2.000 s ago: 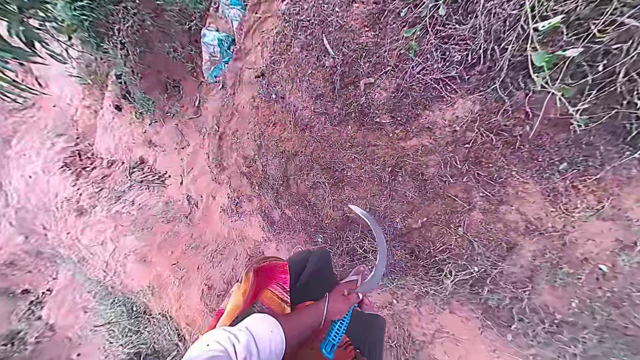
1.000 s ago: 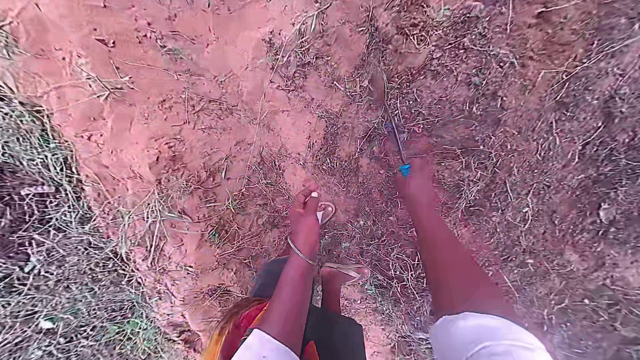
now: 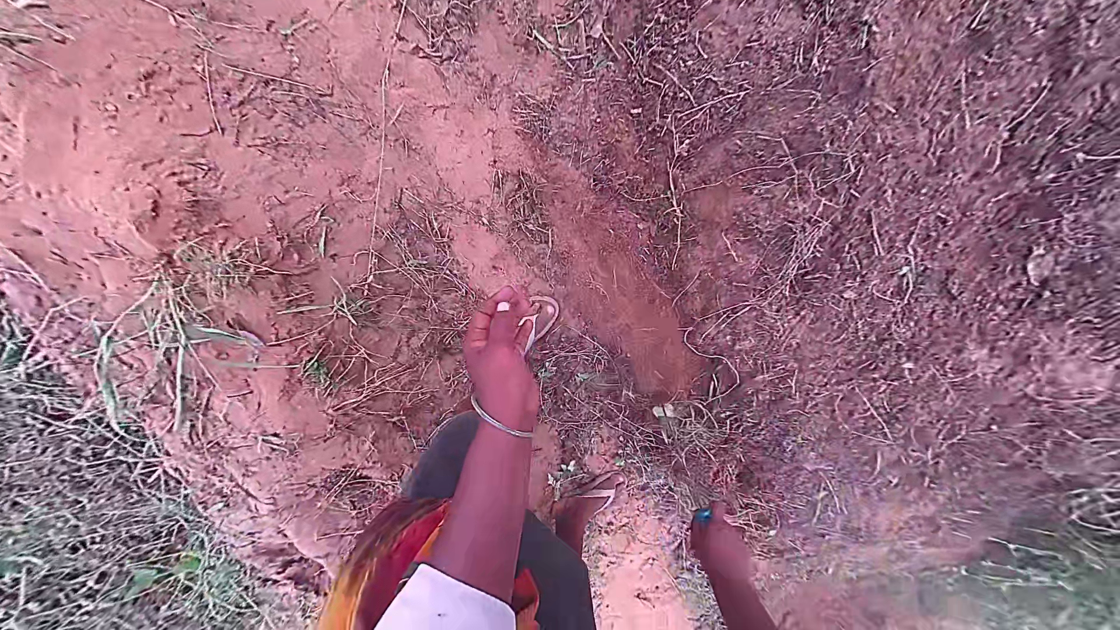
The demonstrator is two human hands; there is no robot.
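My left hand (image 3: 503, 359), with a metal bangle (image 3: 500, 420) at the wrist, is held in front of me above a sandalled foot. Its fingers are curled together, and whether anything is between them cannot be told. Low on the right, my right hand (image 3: 722, 547) is closed around the blue handle (image 3: 703, 516) of the sickle; only a bit of the handle shows and the blade cannot be made out. Brownish blurred dust or soil (image 3: 652, 341) lies between the hands, beyond the right one.
Reddish bare soil (image 3: 306, 157) spreads at the left, with dry stalks and a few green blades. Dry grass (image 3: 87, 525) fills the lower left. Dark ground with cut stems and roots (image 3: 919, 262) covers the right. My sandals (image 3: 604, 492) are on the soil below.
My right hand has moved back toward my body with the sickle, whose blade showed one second ago. My left hand remains in front of me. The view has shifted from the earliest frame.
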